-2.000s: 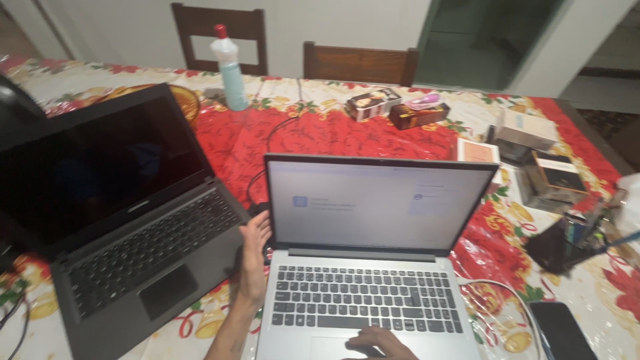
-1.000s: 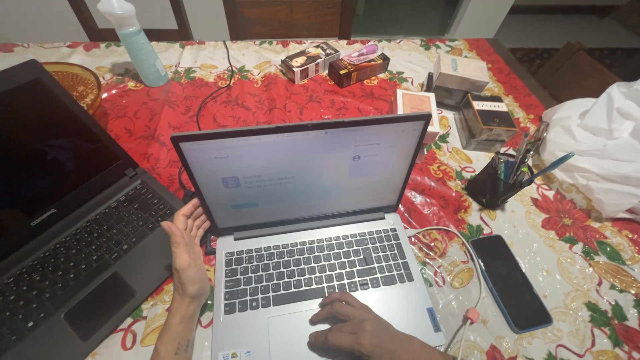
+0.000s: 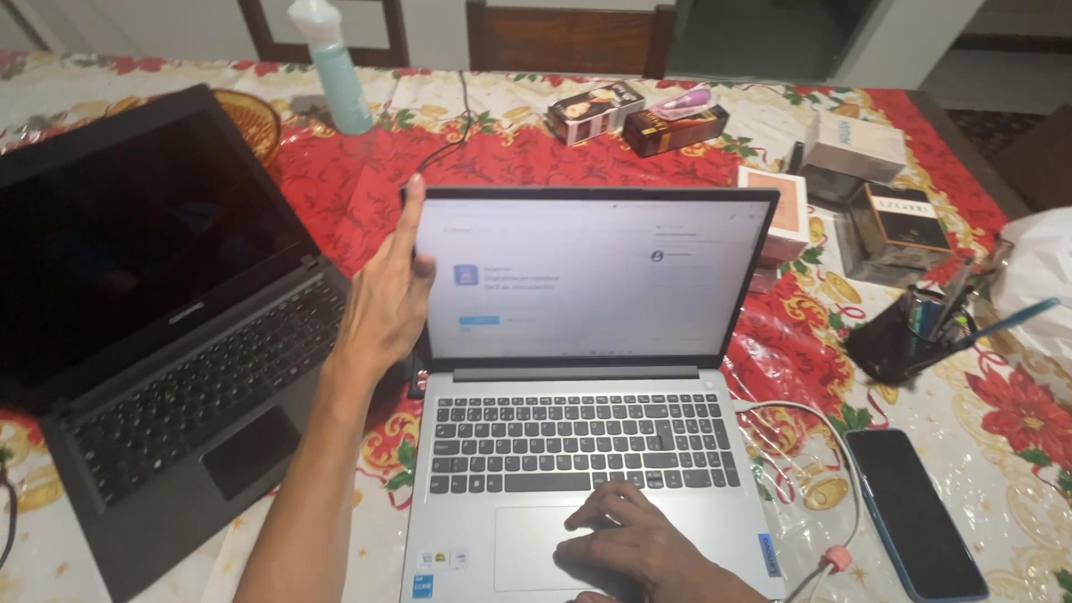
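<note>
A silver Lenovo laptop [image 3: 469, 528] stands open on the table, its screen [image 3: 578, 285] lit with a page. My left hand [image 3: 389, 293] is raised at the left edge of that screen, fingers pointing up; whether it grips the edge is hard to tell. Over the laptop's touchpad [image 3: 528, 544] lies my right hand [image 3: 636, 544], fingers bent and apart, holding nothing. A dark Compaq laptop [image 3: 193, 368] with a black screen sits open to the left, partly behind my left forearm. A white cable [image 3: 837, 444] runs from the silver laptop's right side.
A smartphone [image 3: 917, 515] and a black mesh pen holder [image 3: 892, 339] are on the right. Several small boxes [image 3: 674, 130] lie farther back. A bottle of bluish liquid [image 3: 343, 92] and an amber dish [image 3: 255, 126] stand behind the dark laptop. A white plastic bag [image 3: 1038, 276] is at the right edge.
My left hand has moved up along the left edge of the lit screen. My right hand remains at the touchpad. The view has shifted.
</note>
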